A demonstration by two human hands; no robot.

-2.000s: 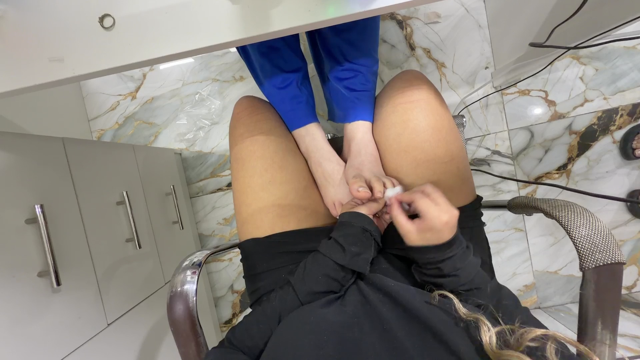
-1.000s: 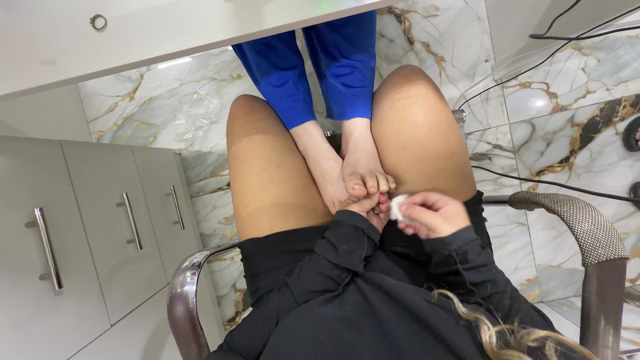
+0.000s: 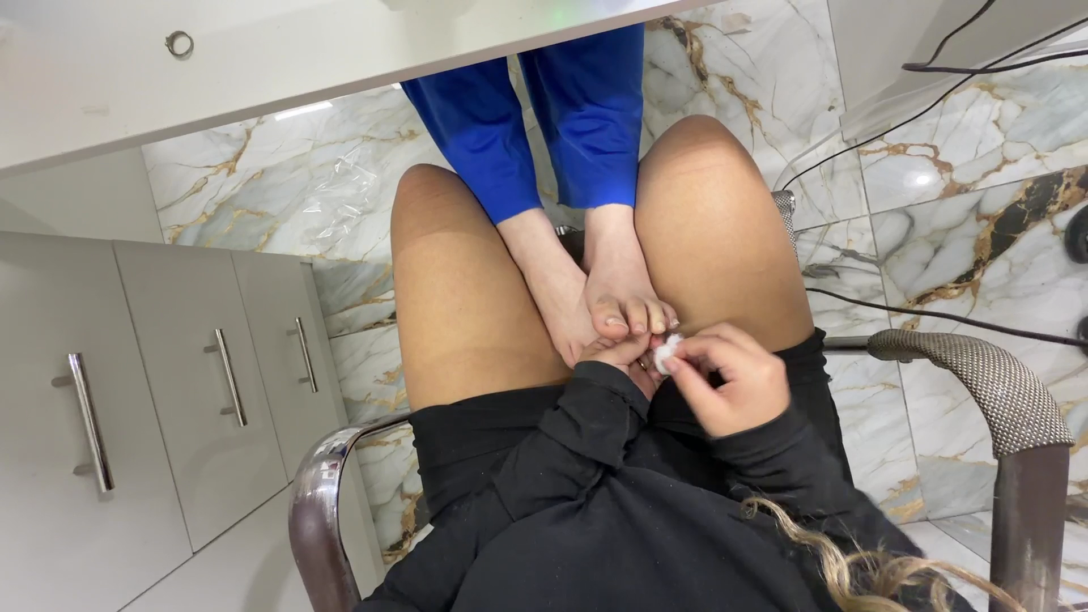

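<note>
Another person's two bare feet, below blue trouser legs (image 3: 586,127), rest between my knees. The foot on the right (image 3: 625,280) lies partly over the other foot (image 3: 552,289). My left hand (image 3: 625,355) is at the toes, palm partly turned up, its fingers against them; part of it is hidden, so its hold is unclear. My right hand (image 3: 738,374) pinches a white cotton wad (image 3: 666,354) between thumb and fingertips, just below the toes and beside my left fingers.
A white tabletop (image 3: 297,76) with a small metal ring (image 3: 179,44) spans the upper left. Grey drawers (image 3: 153,365) stand at left. Chair armrests (image 3: 323,501) flank me. Black cables (image 3: 935,314) cross the marble floor at right, and clear plastic wrap (image 3: 340,200) lies on the floor.
My right hand, holding the white wad, was a little away from the toes one second ago and is now in against my left fingers. The feet have stayed in place.
</note>
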